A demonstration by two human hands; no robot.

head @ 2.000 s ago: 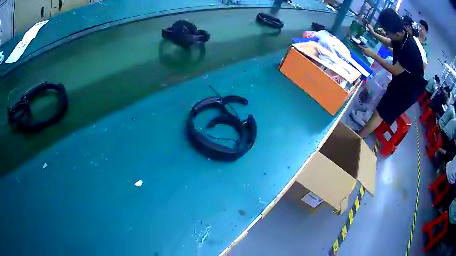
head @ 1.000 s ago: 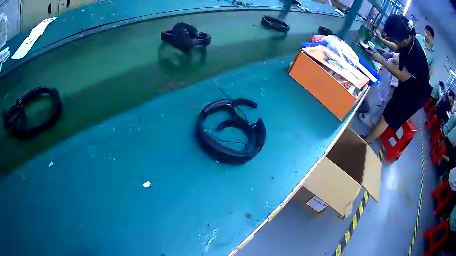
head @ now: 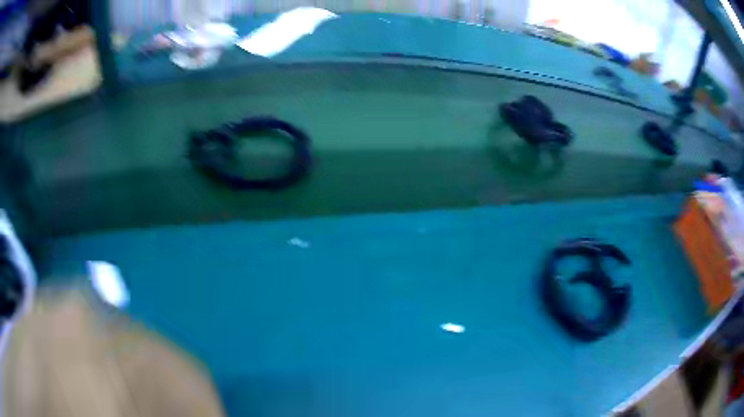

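Note:
A black headband assembly (head: pixel 586 289) lies flat on the teal bench at right, curled into a loop with a curved arm inside. A large blurred tan shape (head: pixel 114 358) at the bottom left looks like my right hand, with a white cover (head: pixel 108 283), perhaps a finger cot, at its upper end. It is well left of the headband and does not touch it. Its fingers and anything in them cannot be made out. My left hand is not in view.
More part-built headphones lie on the dark green belt, at left (head: pixel 251 153), at centre right (head: pixel 534 122) and far right (head: pixel 658 138). A small white scrap (head: pixel 452 327) lies on the bench. An orange box (head: pixel 705 248) stands at right. A white-edged dark thing (head: pixel 10 277) is cut off at left.
The view has swung left, so the headband and orange box sit further right. The blurred tan shape and white cover have come in at the bottom left.

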